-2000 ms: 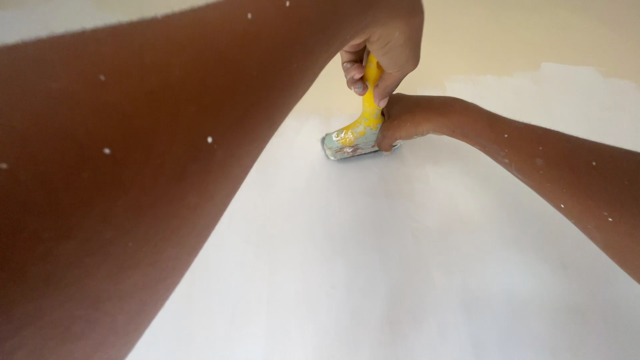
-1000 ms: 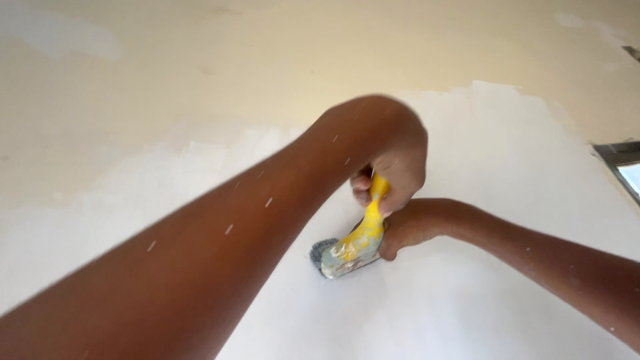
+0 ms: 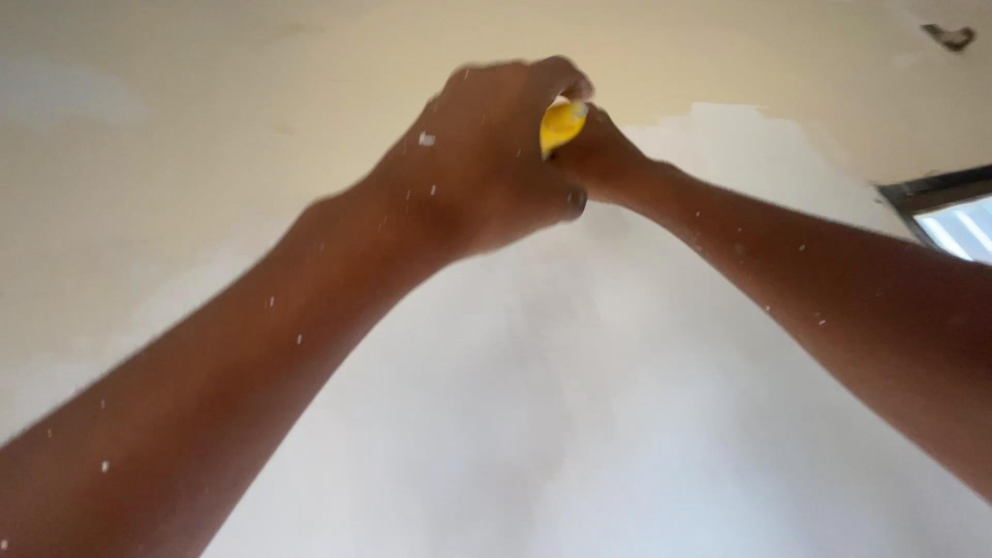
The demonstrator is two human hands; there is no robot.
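Observation:
A yellow-handled hand tool (image 3: 562,128) shows only in part, between the curved fingers and the thumb of my left hand (image 3: 515,151). Those fingers wrap around it loosely, and the thumb stands away from its visible part. My right hand (image 3: 604,159) is just behind and to the right, close against the tool. Its fingers are hidden, so its grip cannot be told. The tool's head is out of sight behind the hands. Both arms reach up before a wall with a white coat (image 3: 496,403) below and a beige surface (image 3: 349,70) above. White specks dot both forearms.
A dark-framed opening (image 3: 938,190) with bright slats lies at the right edge. Above it, a small dark hole or fitting (image 3: 952,37) shows in the beige wall. The white coat has an uneven upper border, and the picture is blurred.
The tool's smeared head, visible in both earlier frames, is now hidden. My left hand has turned, its fingers now above the tool and its thumb below. The view has shifted.

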